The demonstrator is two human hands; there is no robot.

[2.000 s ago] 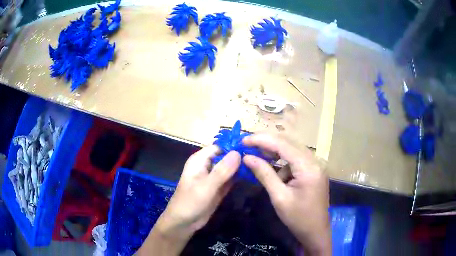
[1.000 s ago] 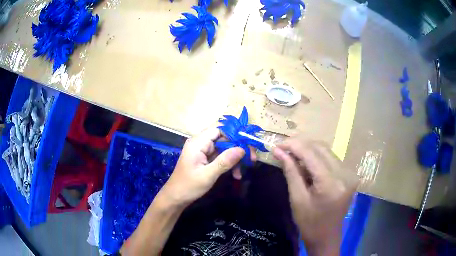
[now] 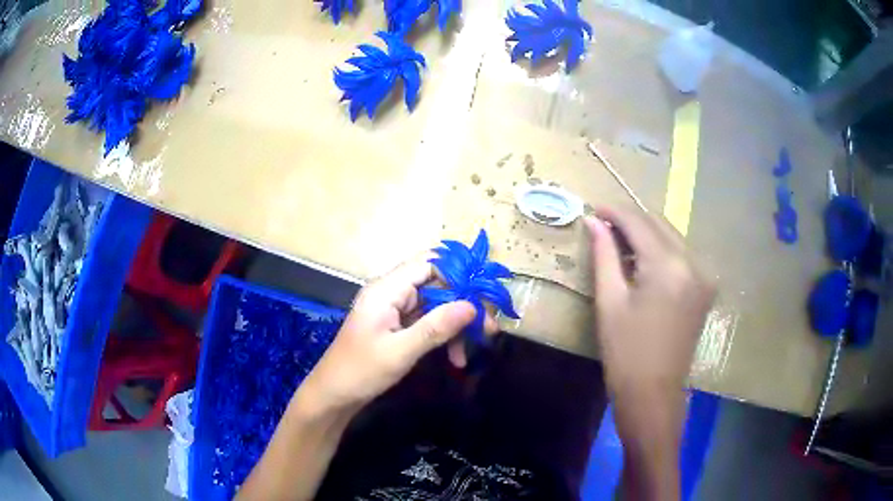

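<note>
My left hand point(image 3: 397, 323) holds a bright blue spiky piece point(image 3: 470, 274) by its lower part, spikes up, just off the cardboard's front edge. My right hand point(image 3: 646, 264) is at the right rim of the small white oval dish point(image 3: 550, 204), thumb and finger close together. Whether it still holds the pale stick cannot be made out. Another thin stick point(image 3: 615, 174) lies on the cardboard point(image 3: 294, 166) right of the dish. Brown spots surround the dish.
Blue spiky pieces point(image 3: 380, 74) lie at the back, with a heap point(image 3: 127, 68) at left. Yellow tape point(image 3: 682, 171), a whitish bottle point(image 3: 687, 57) and rounded blue parts point(image 3: 830, 303) are at right. A blue crate point(image 3: 211, 391) and red stools point(image 3: 147, 367) are below.
My right hand has moved from the spiky piece, where it held a pale stick against it, up and right to the dish. My left hand still holds the piece.
</note>
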